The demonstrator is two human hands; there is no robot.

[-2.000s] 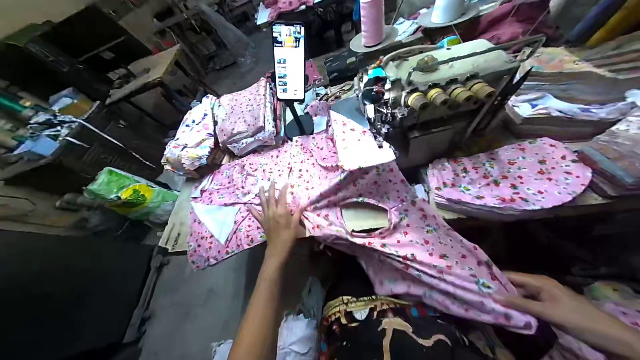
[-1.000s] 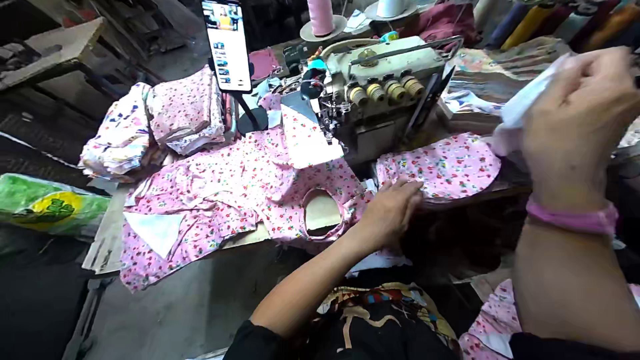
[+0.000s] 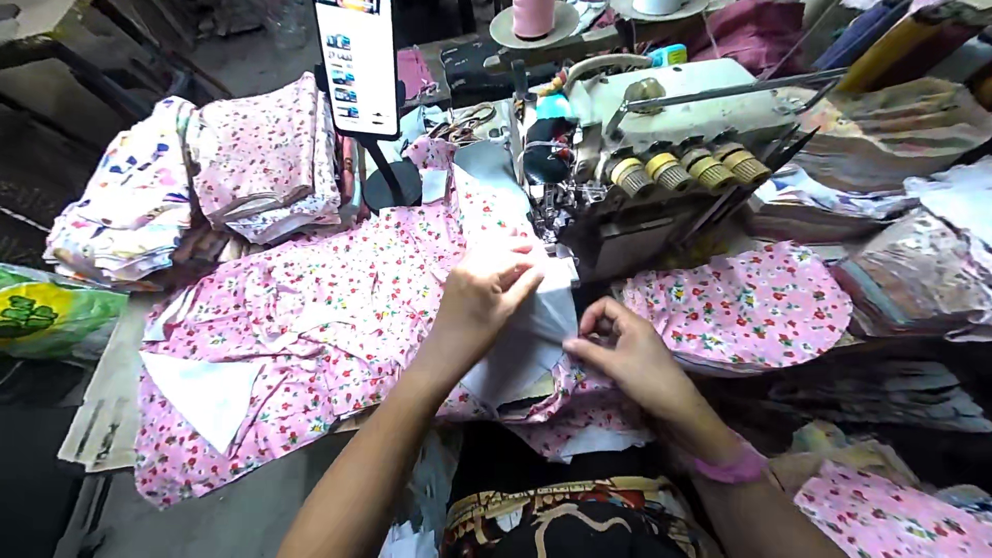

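A white fabric piece (image 3: 521, 350) lies over pink floral fabric (image 3: 333, 310) in front of an overlock sewing machine (image 3: 666, 116). My left hand (image 3: 492, 291) rests on the upper part of the white piece, just left of the presser foot, with its thumb and fingers bent close together; whether it pinches the cloth is unclear. My right hand (image 3: 620, 341) holds the right edge of the white piece between thumb and fingers. Below the hands, a neckline-like opening in the pink fabric is partly covered by the white piece. A pink band circles my right wrist.
Folded printed fabric stacks (image 3: 256, 155) stand at the left, beside a phone (image 3: 358, 70) on a stand. A pile of rounded pink floral pieces (image 3: 744, 306) lies right of my right hand. Thread cones (image 3: 533, 19) stand behind the machine. A green plastic bag (image 3: 58, 318) is at far left.
My right hand has come down from the upper right, where it held white cloth, to the front of the machine. My left hand has moved from beside the round opening up toward the presser foot.
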